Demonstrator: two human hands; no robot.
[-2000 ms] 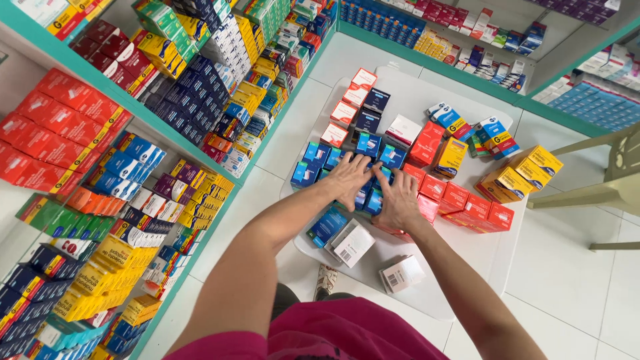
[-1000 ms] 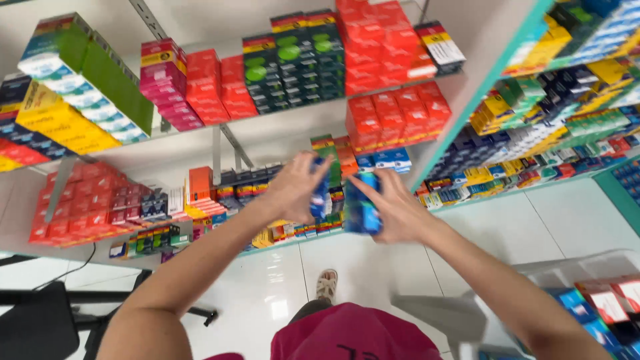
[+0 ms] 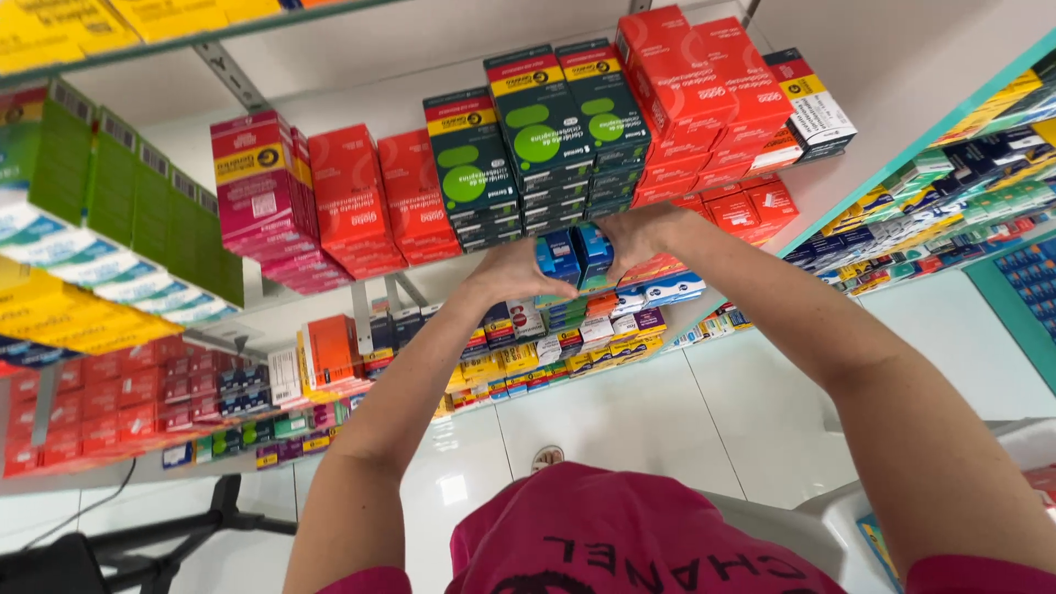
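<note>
Two side-by-side stacks of blue medicine boxes (image 3: 559, 257) are held between my hands, at a shelf level just below the dark green medicine boxes (image 3: 540, 124). My left hand (image 3: 516, 272) grips them from the left side, thumb across the near face. My right hand (image 3: 639, 239) presses on their right side, its fingers partly hidden under the upper shelf. Red medicine boxes (image 3: 747, 210) lie just right of my right hand on that lower level. More red boxes (image 3: 681, 82) stand above it on the upper shelf.
Green boxes (image 3: 107, 165) and magenta boxes (image 3: 264, 190) fill the upper left. Lower shelves carry yellow boxes (image 3: 516, 356) and an orange box (image 3: 332, 351). A black chair base (image 3: 227, 520) stands lower left. A white plastic surface (image 3: 850, 520) with boxes is at the lower right.
The view has turned from the box-covered white table to the shelves. Both hands, earlier over that table, have carried blue boxes to the shelf and are now in under the upper shelf's edge.
</note>
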